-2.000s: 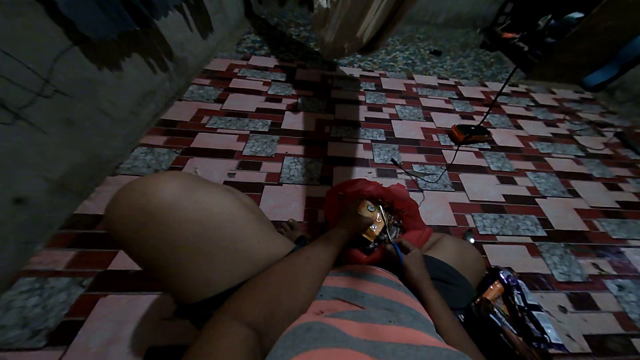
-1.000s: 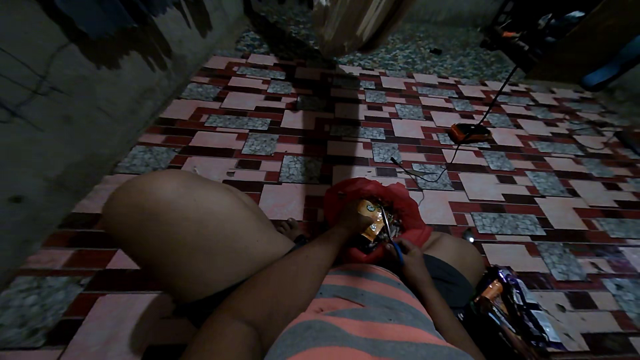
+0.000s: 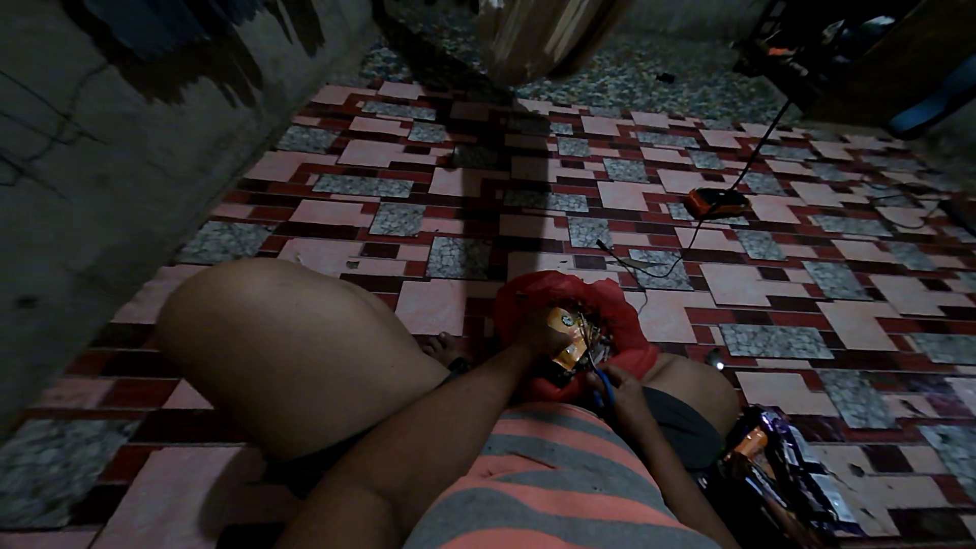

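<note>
My left hand (image 3: 543, 333) holds an orange foil wrapper (image 3: 569, 343) by its left side, over a red plastic bag (image 3: 526, 293) that stands open between my legs. Blue-handled scissors (image 3: 603, 381) are in my right hand (image 3: 624, 387), at the bag's right rim. Their blades point up along the right edge of the wrapper; whether they touch it is too dark to tell. Cut-up pieces of dark and shiny wrapper (image 3: 601, 345) lie inside the bag, partly hidden by the wrapper and my hands.
More purple and orange wrappers (image 3: 793, 465) lie on the floor by my right leg. An orange-and-black device (image 3: 718, 203) with a cord sits on the patterned floor ahead. A concrete wall (image 3: 183, 137) rises at left, and a hanging cloth (image 3: 545, 34) is at the top.
</note>
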